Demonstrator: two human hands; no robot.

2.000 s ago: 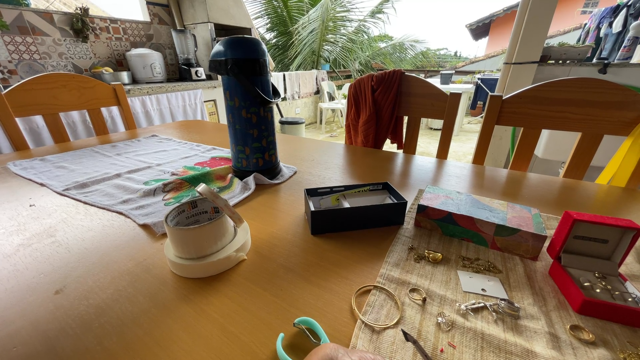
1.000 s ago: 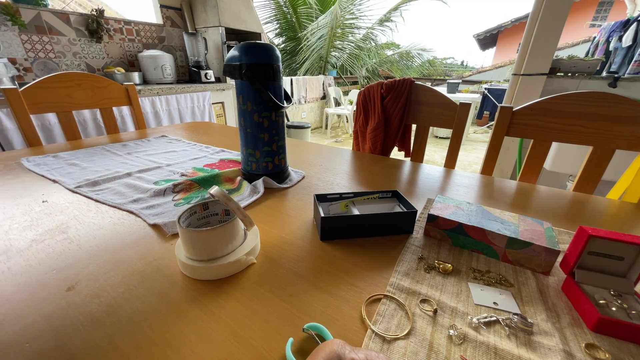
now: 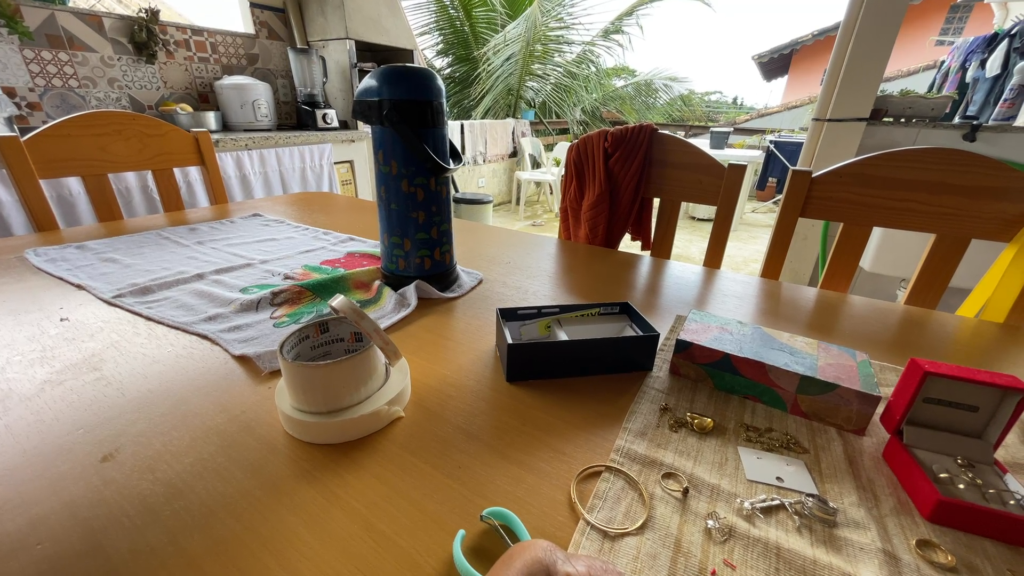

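Only a small rounded part of a bare hand shows at the bottom edge, apparently my left hand [image 3: 552,562]; its fingers are mostly hidden. The teal handles of a plier-like tool [image 3: 524,524] show right beside it, with its jaws out of sight. My right hand is not in view. Close by on a woven mat [image 3: 640,440] lie a gold bangle [image 3: 610,529], a gold ring with a dark stone [image 3: 674,482], a clear-stoned piece [image 3: 717,526], silver jewellery [image 3: 772,505], a white card [image 3: 777,470], gold chains [image 3: 772,438] and another gold ring [image 3: 933,552].
An open red jewellery box [image 3: 920,480] holds small pieces at the right. Behind the mat's jewellery sits a patterned box [image 3: 776,368]; left of it is an open black box [image 3: 580,364]. Stacked tape rolls [image 3: 336,388], a cloth [image 3: 184,280] and a blue thermos [image 3: 416,184] stand farther left.
The dark pointed tool tip over the mat, seen two seconds ago, is out of sight. The hand at the bottom edge stays beside the teal handles.
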